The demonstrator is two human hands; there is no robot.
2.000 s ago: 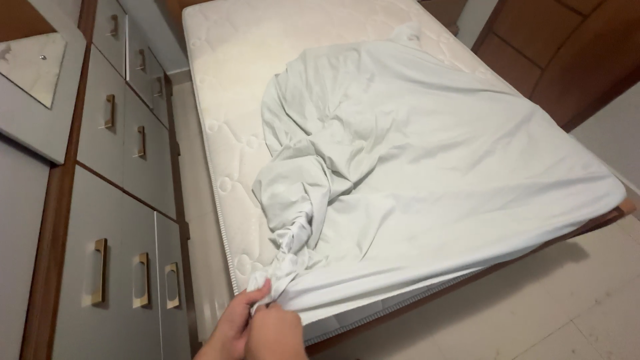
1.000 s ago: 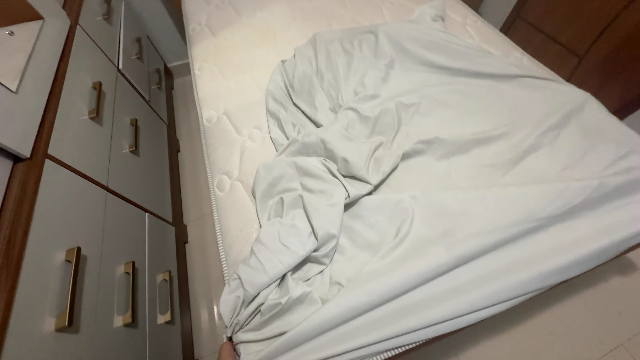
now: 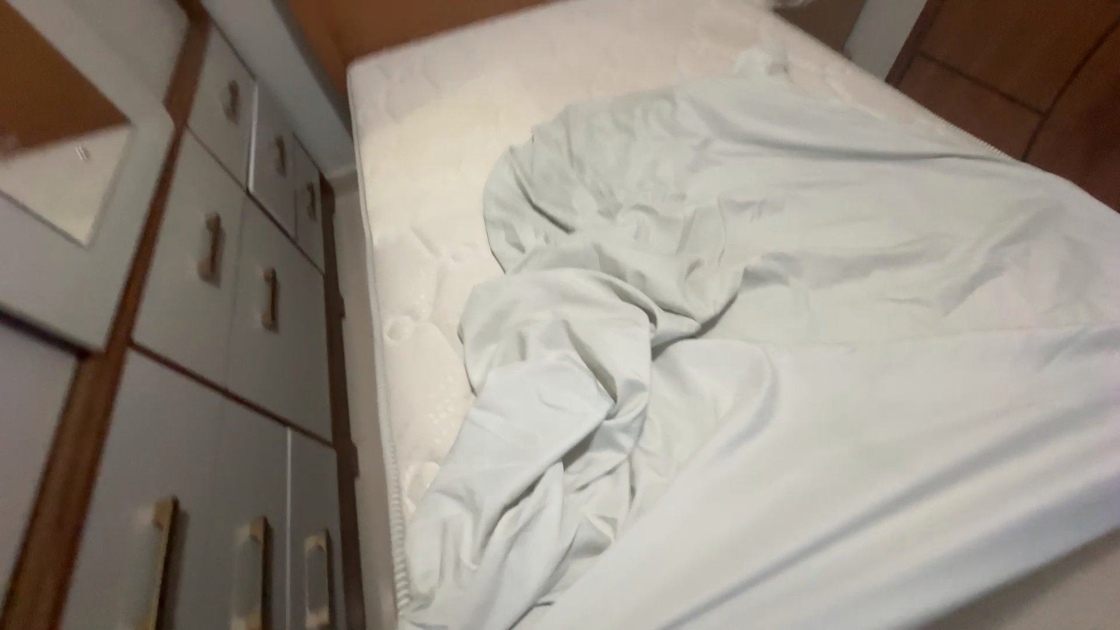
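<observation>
A pale green-grey bed sheet [image 3: 840,289] lies over much of a quilted mattress [image 3: 420,131]. Its left part is bunched in thick folds, which run down to the near left corner at the lower edge of the view. Toward the right the cloth is smoother, with long creases, and it reaches over the near side. The mattress is bare along its far end and left side. Neither my left hand nor my right hand shows in this view, so what they hold or touch is hidden.
Along the left stands a grey cabinet [image 3: 271,385] with brown wooden trim and metal handles. A narrow strip of floor [image 3: 354,289] runs between it and the mattress. A wooden headboard [image 3: 411,22] is at the far end, and brown wooden panelling [image 3: 997,79] at the upper right.
Both hands were on the sheet's near left corner two seconds ago; now neither is in view. The bunched cloth there has spread into looser folds.
</observation>
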